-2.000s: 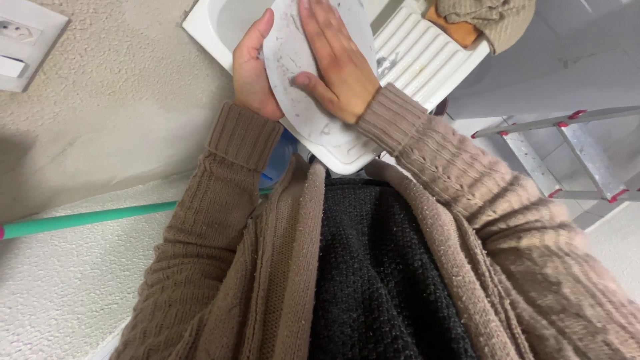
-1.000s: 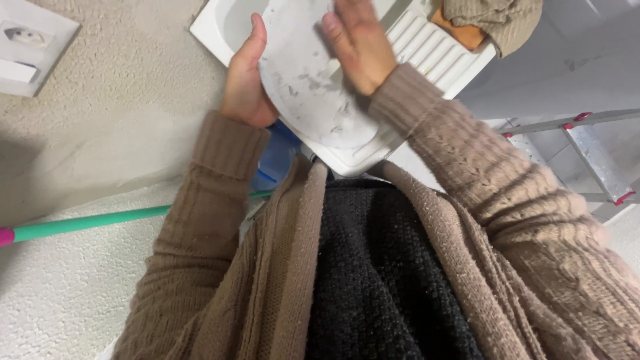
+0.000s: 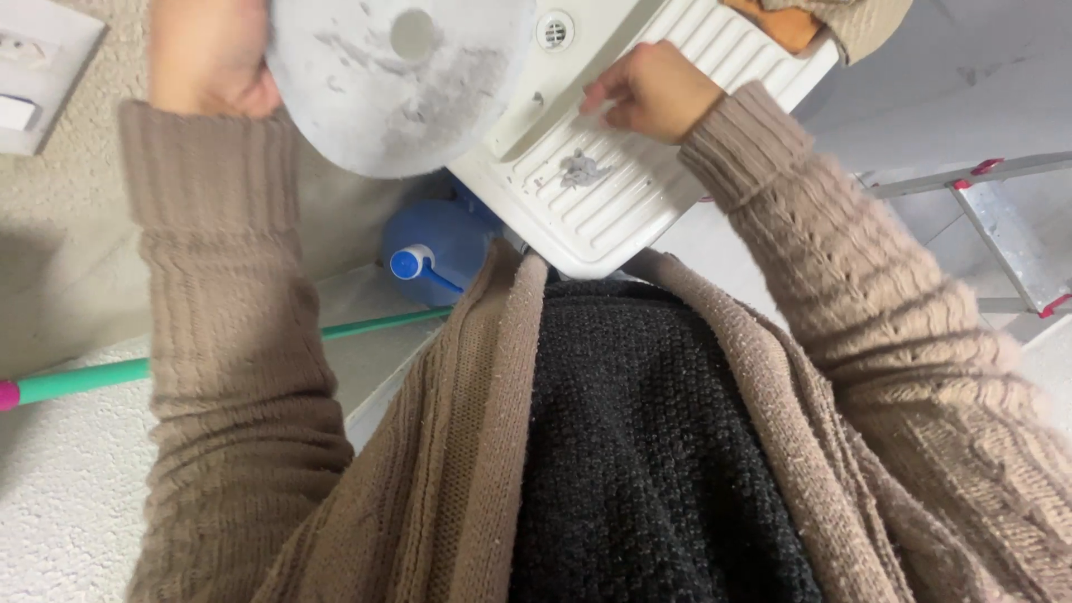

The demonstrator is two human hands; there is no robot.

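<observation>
At the top left, my left hand grips the edge of a round whitish disc with grey smudges and a pale round spot. The disc is tilted up over the left side of a white sink. My right hand is over the ribbed drainboard, fingers bent and partly together; whether it holds something small cannot be told. A small grey crumpled clump lies on the ribs just below it. The sink's drain shows beside the disc.
An orange item and a beige cloth lie at the drainboard's far corner. Below the sink stands a blue water jug with a capped spout. A green pole runs along the left, and a metal ladder stands at right.
My right hand has left the disc and moved to the right over the drainboard. My left hand has moved the disc left. The grey clump and the drain now show.
</observation>
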